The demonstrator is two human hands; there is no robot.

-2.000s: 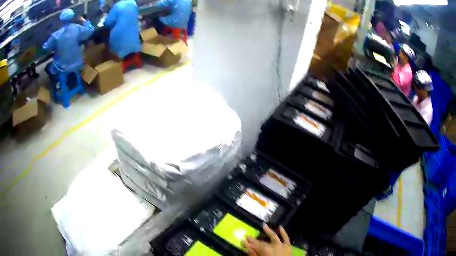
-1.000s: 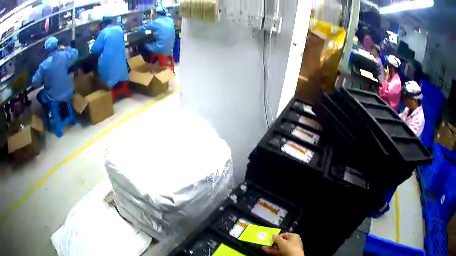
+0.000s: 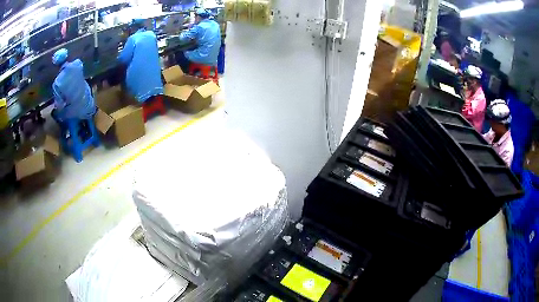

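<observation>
Neither of my hands is in view. A yellow-green card [image 3: 305, 282] lies flat on a unit in the nearer black tray [image 3: 356, 272] at the bottom of the frame. Part of another yellow-green card [image 3: 273, 299] is cut off by the bottom edge. Behind the first card, a dark unit with a white label and orange stripe [image 3: 329, 255] lies uncovered in its pocket. Farther back, a higher tray stack holds several similar labelled units [image 3: 366, 183].
Empty black trays [image 3: 470, 147] lie askew on the taller stack at right. A white wrapped stack [image 3: 210, 194] stands left of the trays, beside a pillar [image 3: 278, 88]. Blue totes [image 3: 523, 218] are at far right. Workers in blue and pink smocks are beyond.
My hand, which held a yellow-green card over the tray a second ago, has left the picture. The card now lies on the unit. The view has shifted slightly.
</observation>
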